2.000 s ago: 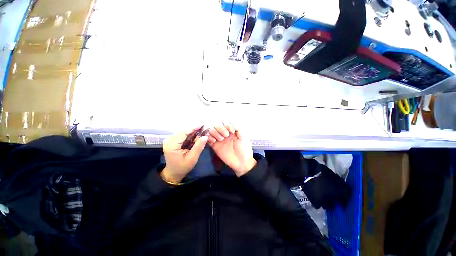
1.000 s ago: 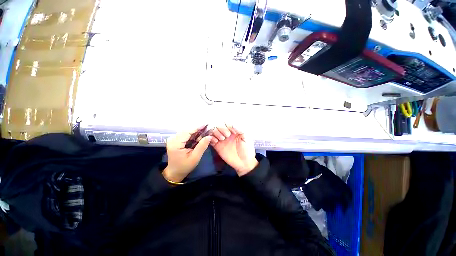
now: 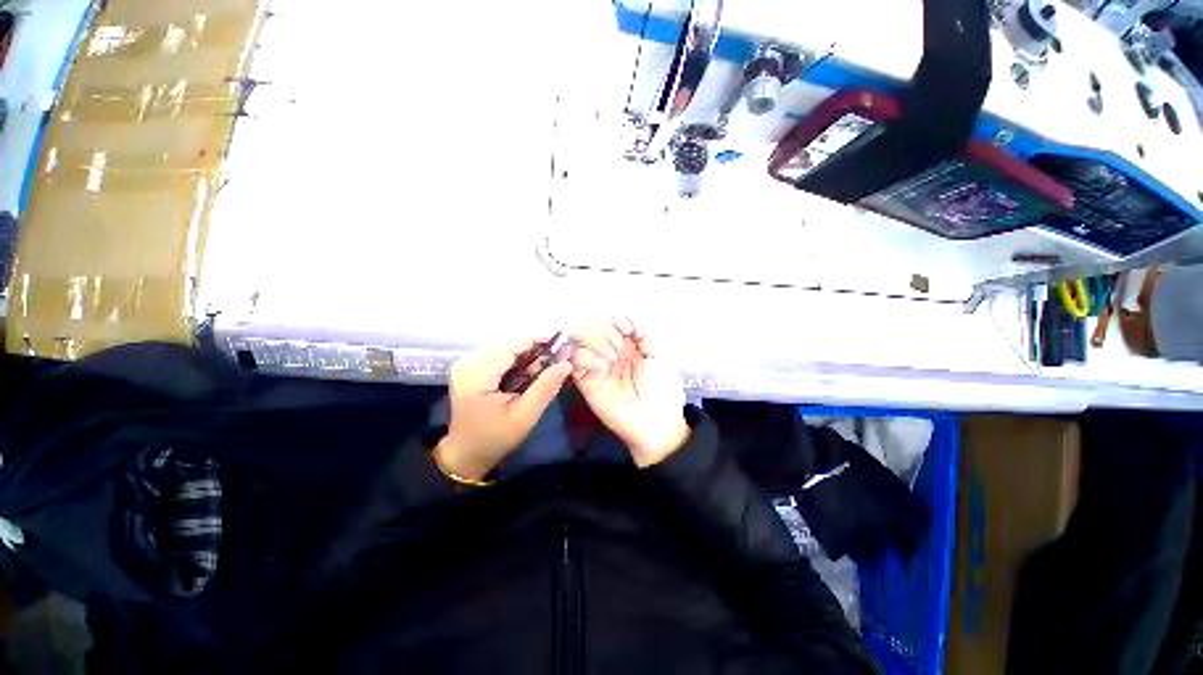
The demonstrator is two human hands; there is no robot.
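My left hand [image 3: 495, 411] is at the table's front edge, its fingers closed on a small dark reddish piece [image 3: 530, 365]. The piece is mostly hidden by the fingers, so its exact kind cannot be told. My right hand [image 3: 633, 393] is just to the right, palm turned up and fingers curled. Its thumb and fingertips meet the left fingertips near the tip of the piece. Whether the right fingers also pinch something cannot be told.
The sewing machine [image 3: 844, 59] with a red-edged panel [image 3: 956, 198] is at upper right. Tan taped cardboard [image 3: 125, 172] lies at left. A dark garment bundle with plaid cloth [image 3: 195, 521] is lower left. A blue crate [image 3: 910, 580] holding cloth is lower right. Yellow-handled snips [image 3: 1077, 298] lie at right.
Both hands have shifted slightly right in the picture, as have the table and machine. The left hand keeps its hold on the dark piece, and the right fingers have moved a little.
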